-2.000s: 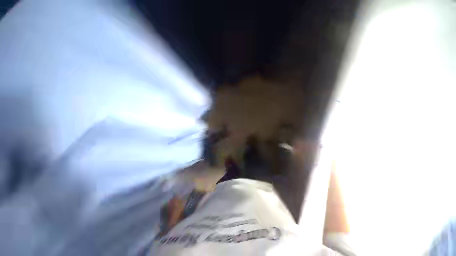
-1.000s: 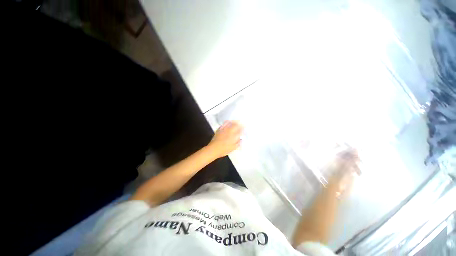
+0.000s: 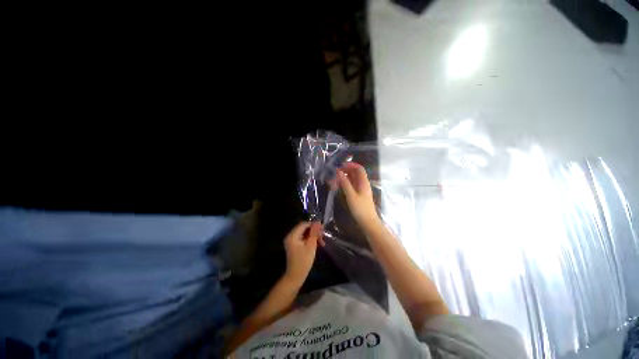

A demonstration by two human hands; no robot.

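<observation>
A clear, shiny garment bag (image 3: 309, 172) hangs bunched in front of me, just off the table's left edge, with part of its film trailing right over the table. My left hand (image 3: 303, 242) grips its lower left edge between thumb and fingers. My right hand (image 3: 352, 184) pinches the film higher up and to the right. The bag looks empty between my hands. A glossy stack of poly bags (image 3: 581, 231) lies on the white table at right, partly lost in glare.
The white table (image 3: 420, 91) fills the right side, with a dark item (image 3: 592, 21) at its far edge. Black garments (image 3: 161, 105) form a solid mass at upper left. Light-blue shirts (image 3: 105, 259) hang at lower left.
Both hands were over the table; now they are left of its edge and closer together, holding the clear bag up. The view has turned, and the blue shirts show more at left.
</observation>
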